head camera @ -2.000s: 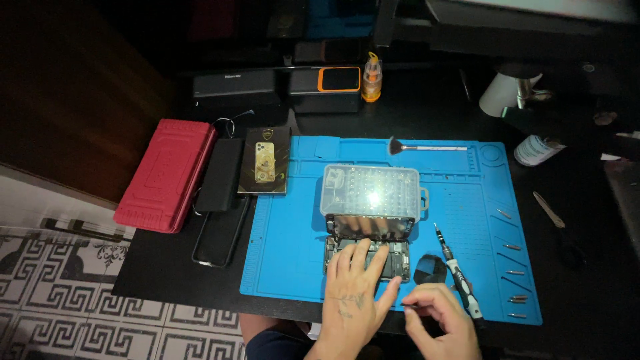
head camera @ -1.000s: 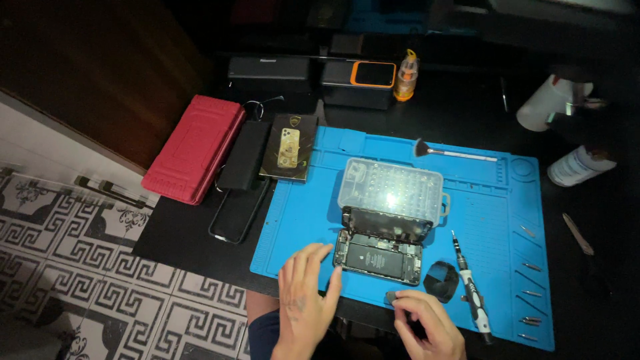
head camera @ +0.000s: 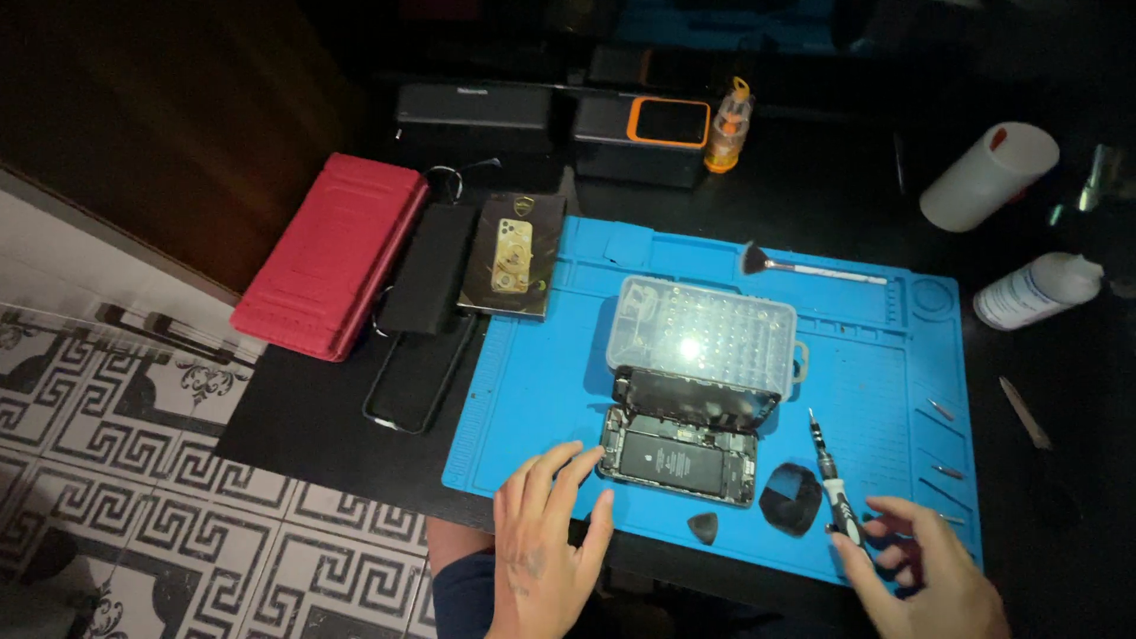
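An opened smartphone point(head camera: 679, 460) lies on a blue silicone repair mat point(head camera: 532, 399), its battery showing and its screen assembly point(head camera: 697, 399) tilted up against a clear plastic organizer case point(head camera: 706, 333). My left hand point(head camera: 550, 532) is at the phone's left end, fingers spread, holding nothing. My right hand point(head camera: 923, 568) is at the handle of a precision screwdriver point(head camera: 836, 497), thumb beside it and fingers curled; whether it grips the handle is unclear. Between phone and screwdriver lies a dark rounded pad point(head camera: 790, 499). A small dark triangular pick point(head camera: 703, 528) lies below the phone.
A brush point(head camera: 812, 269) lies along the mat's top, with several bits point(head camera: 948, 471) at its right. Tweezers point(head camera: 1025, 413), a white bottle point(head camera: 1038, 288) and a white cylinder point(head camera: 990, 177) are farther right. Leftward are a red case point(head camera: 333, 257), a phone case point(head camera: 422, 377) and a dark box point(head camera: 513, 257).
My right hand has moved right to the screwdriver. The triangular pick, at my right fingers one second ago, now lies on the mat. My left hand was on the phone two seconds ago.
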